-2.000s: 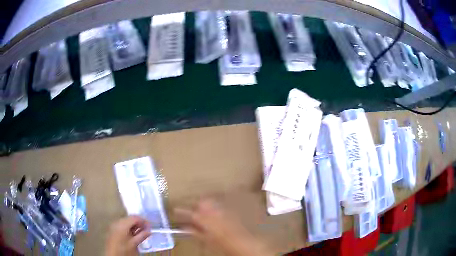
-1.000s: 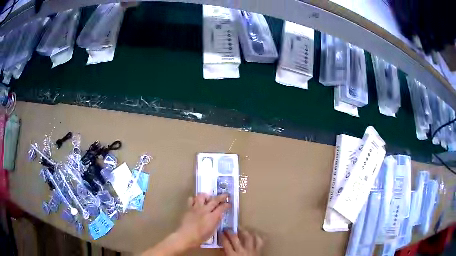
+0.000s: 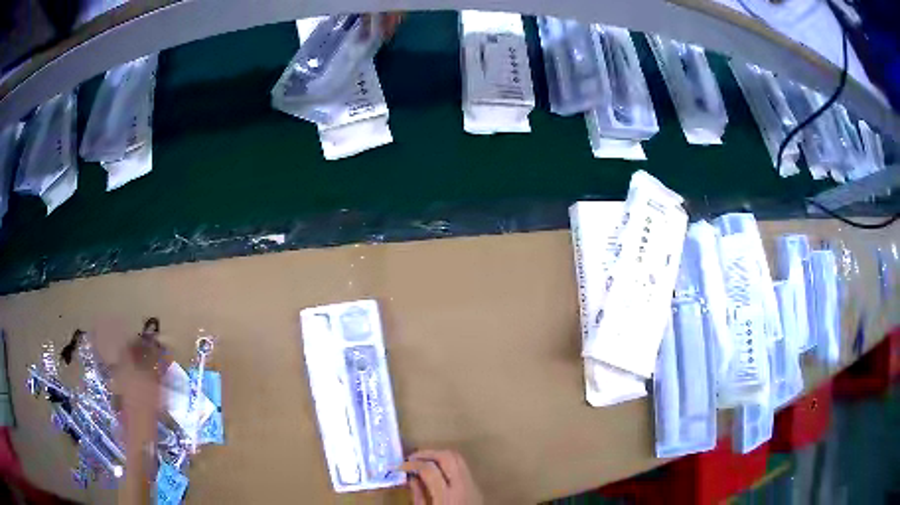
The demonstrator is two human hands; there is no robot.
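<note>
A translucent blister tray (image 3: pixel 367 404) lies on the brown bench in front of me, with a clear-wrapped slim part in its right hollow. My right hand (image 3: pixel 442 478) is at the bottom edge of the picture, its fingertips at the tray's lower right corner; whether they pinch it is unclear. My left hand (image 3: pixel 141 380) is blurred and reaches over the left pile of bagged accessories (image 3: pixel 84 419); its fingers cannot be made out. Black cables, a white leaflet (image 3: pixel 187 395) and blue cards (image 3: pixel 212 406) show around it.
White cartons (image 3: pixel 639 286) and more blister trays (image 3: pixel 685 385) are stacked at right, above red bins (image 3: pixel 735 473). The green belt (image 3: pixel 424 168) carries tray-and-carton sets. Another person's hand (image 3: pixel 390 22) is at one set at the top. A black cable hangs at upper right.
My left hand has moved from the tray to the left pile. My right hand stays by the tray's lower edge. Another person's hand has appeared over the belt. The camera view has shifted.
</note>
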